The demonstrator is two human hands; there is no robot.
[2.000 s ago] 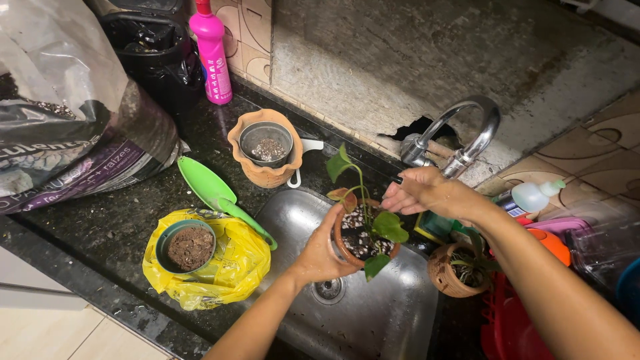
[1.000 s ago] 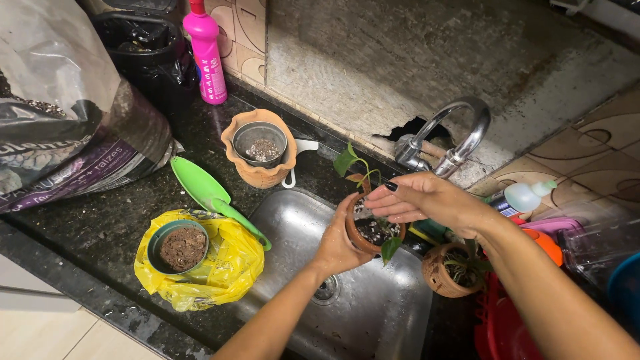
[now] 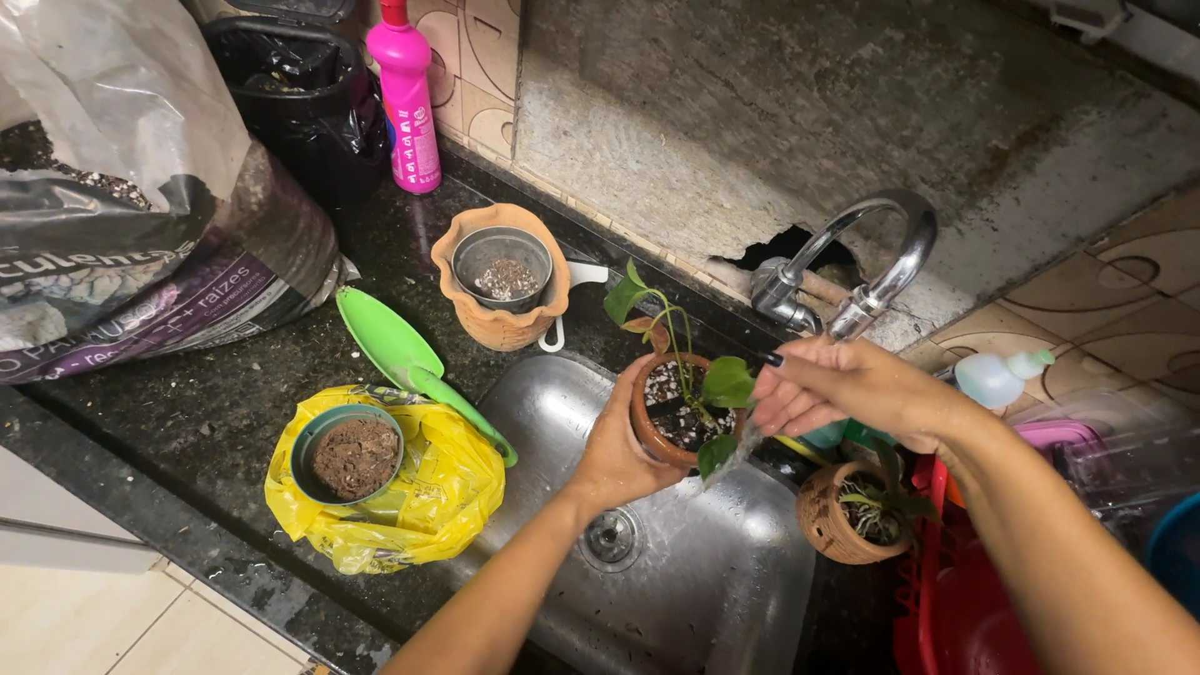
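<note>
A small terracotta pot [image 3: 661, 448] is gripped around its left side by my left hand [image 3: 614, 445], over the steel sink [image 3: 694, 572]. In the pot a green leafy plant [image 3: 727, 382] grows from a mix of dark soil and white bits. My right hand [image 3: 816, 389], palm up and fingers loosely extended, is just right of the pot, under the spout of the chrome faucet [image 3: 914, 239]. Water runs off its fingers past the pot's right rim into the sink. My right hand grips nothing.
Left of the sink are a green scoop [image 3: 389, 342], a yellow plastic bag [image 3: 450, 487] around a soil-filled pot [image 3: 305, 450], a scalloped clay pot [image 3: 506, 328] and a potting-mix bag [image 3: 272, 272]. A pink bottle [image 3: 408, 112] stands behind. An orchid-like plant's clay pot [image 3: 825, 516] and red rack [image 3: 923, 572] are right.
My right hand has moved from over the plant to the pot's right side, beneath the faucet. Running water now shows at its fingers. My left hand still holds the pot.
</note>
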